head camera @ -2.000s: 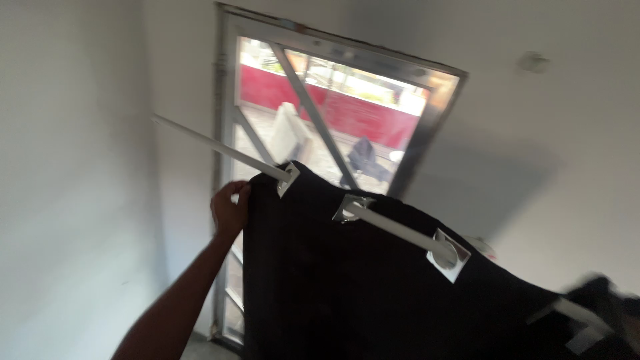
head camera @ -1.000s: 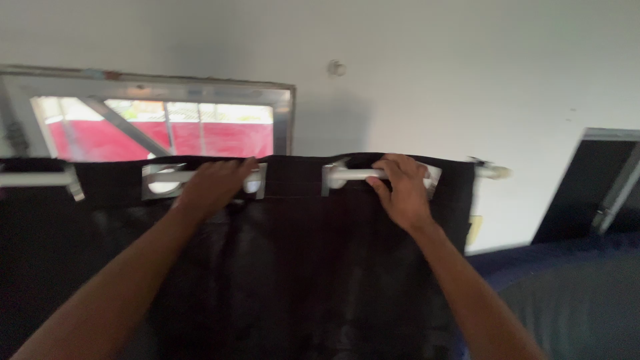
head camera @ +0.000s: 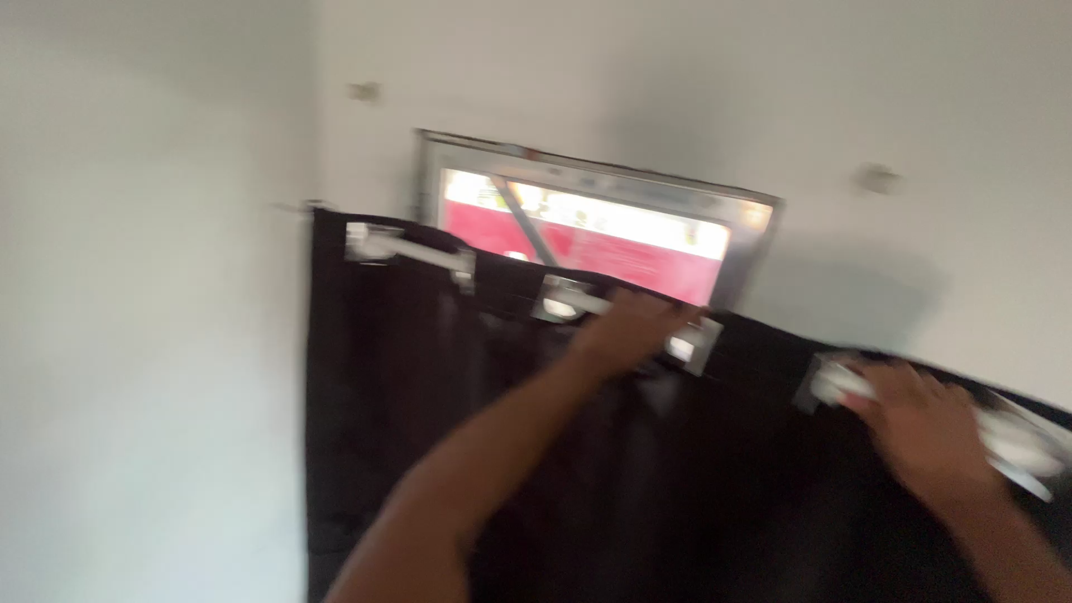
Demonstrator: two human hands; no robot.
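Observation:
A dark grommet curtain (head camera: 519, 435) hangs on a white curtain rod (head camera: 423, 254), which shows in short lengths between the square silver grommets (head camera: 559, 299). Around the rod and the curtain's top edge, near the middle of the view, my left hand (head camera: 632, 327) is closed between two grommets. My right hand (head camera: 917, 419) grips the rod farther right, between two more grommets. The curtain's left edge is close to the wall corner. Motion blur softens both hands, and their fingertips are partly hidden behind the rod and cloth.
Behind the curtain's top stands a metal-framed door or window (head camera: 603, 180) with a red surface seen through it. Two small wall fixtures (head camera: 878, 177) (head camera: 363, 91) stick out from the pale wall above the curtain, one on either side of the frame. A side wall (head camera: 151, 318) rises at the left.
Two seconds ago only my left hand showed, at the curtain's edge; a second ago both hands were on the rod. The curtain now covers the left stretch of rod that was bare. The view has swung left.

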